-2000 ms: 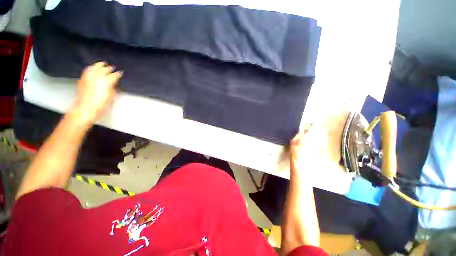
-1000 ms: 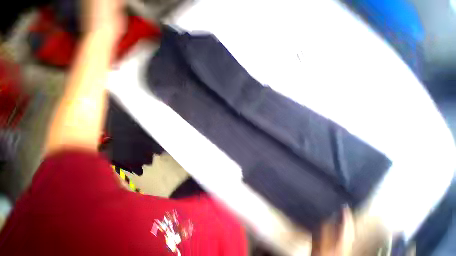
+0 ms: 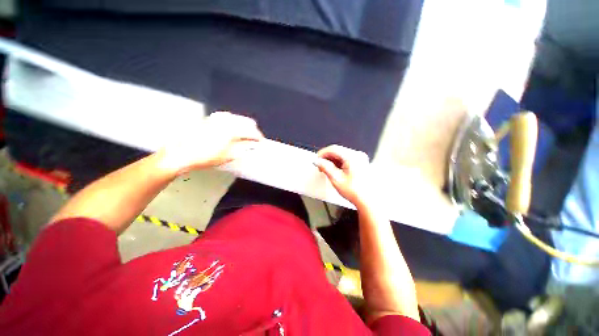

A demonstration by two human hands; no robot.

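Note:
A dark garment panel (image 3: pixel 282 92) lies across the white pressing table (image 3: pixel 423 154), with a long raised seam or fold along its upper part and a stepped near edge. My left hand (image 3: pixel 223 141) is at that near edge, fingers bent and pointing right. My right hand (image 3: pixel 347 174) is a little to its right at the table's front edge, thumb and fingers curled close together. The hands are apart. Glare and blur hide whether either one pinches the cloth edge or something small.
The steam iron (image 3: pixel 476 164) stands on the right with its pale handle (image 3: pixel 522 161), cable and yellowish hose, over a dark blue pad (image 3: pixel 502 108). A light blue block (image 3: pixel 478 231) is at the table edge. Dark cloth (image 3: pixel 72 151) hangs below left. Yellow-black tape (image 3: pixel 167 225) marks the floor.
The view swung left and came back. Both hands have come inward from the garment's far left and right parts to near its middle front edge. The panel fills more of the view.

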